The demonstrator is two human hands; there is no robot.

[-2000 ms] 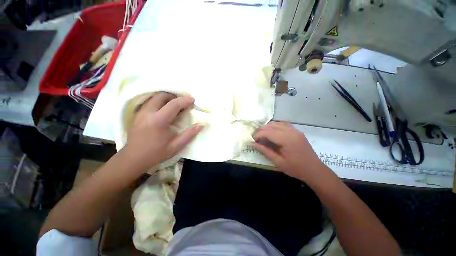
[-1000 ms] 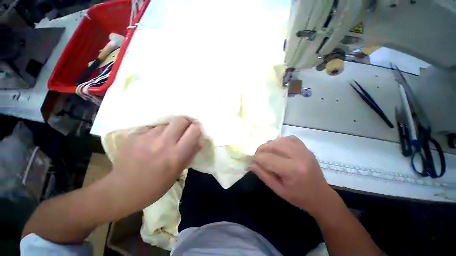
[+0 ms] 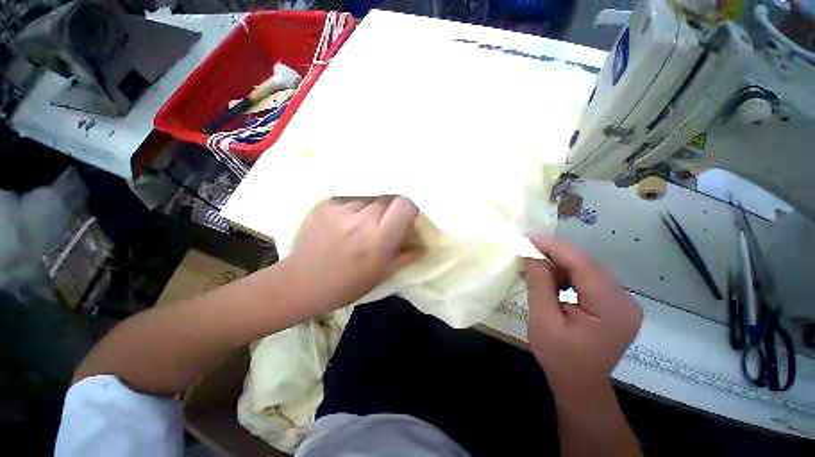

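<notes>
The pale cream fabric (image 3: 465, 268) lies over the white table and hangs over its front edge towards the lap. My left hand (image 3: 362, 241) grips a bunched fold of it. My right hand (image 3: 581, 308) pinches its edge at a corner between thumb and fingers. The presser foot area (image 3: 561, 187) of the sewing machine (image 3: 643, 80) is behind and beside my right hand; the cloth reaches up to it, but whether it lies under the foot I cannot tell.
A red basket (image 3: 308, 98) with tools and white cords stands at the back left. Tweezers (image 3: 693, 254), a white pen (image 3: 745, 277) and scissors (image 3: 768, 353) lie right of the machine foot. A ruler strip (image 3: 706, 379) runs along the front edge. A cardboard box (image 3: 192, 286) stands below left.
The view has shifted, so the machine and table sit further right and lower. My right hand has turned and raised the cloth's edge; my left hand has gathered its fold more tightly.
</notes>
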